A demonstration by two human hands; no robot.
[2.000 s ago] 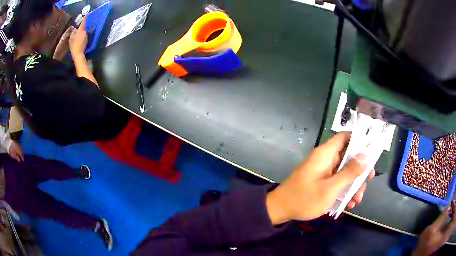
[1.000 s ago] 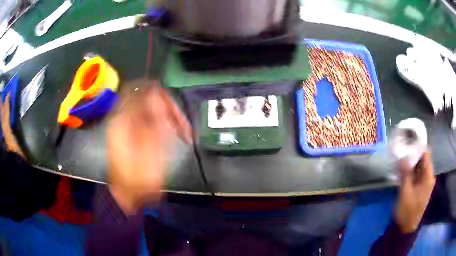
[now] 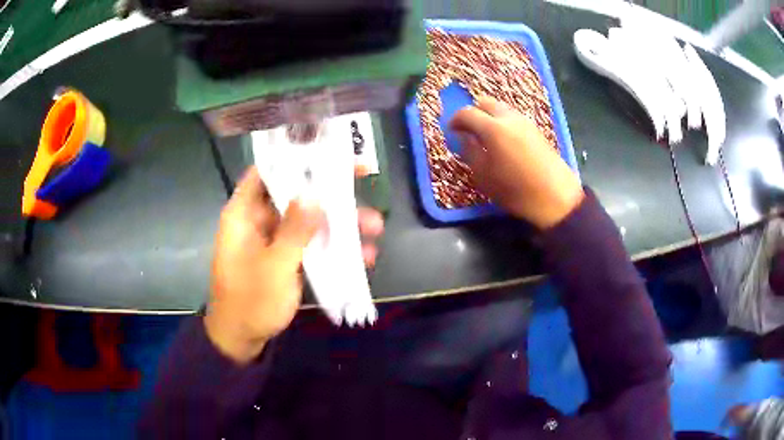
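My left hand (image 3: 262,258) holds a white handle housing (image 3: 331,232) with its wide end under the head of the green bench press (image 3: 301,73) and its toothed tail towards me. The housing lies over the white fixture plate (image 3: 370,142); one black clamp screw shows to its right. My right hand (image 3: 516,163) is in the blue parts tray (image 3: 421,176), fingertips down at the heap of copper-coloured pieces (image 3: 507,73) beside the bare blue patch. Whether the fingertips grip a piece cannot be seen.
White housings (image 3: 658,82) lie piled right of the tray, with thin wires hanging over the bench edge. An orange and blue tape dispenser (image 3: 69,159) stands at the left. A black cable (image 3: 219,163) runs beside the press. A red stool (image 3: 82,352) is below left.
The left hand has moved from left of the press to under its head with a housing. The right hand has moved from the housing at the far right into the tray. The view has shifted right.
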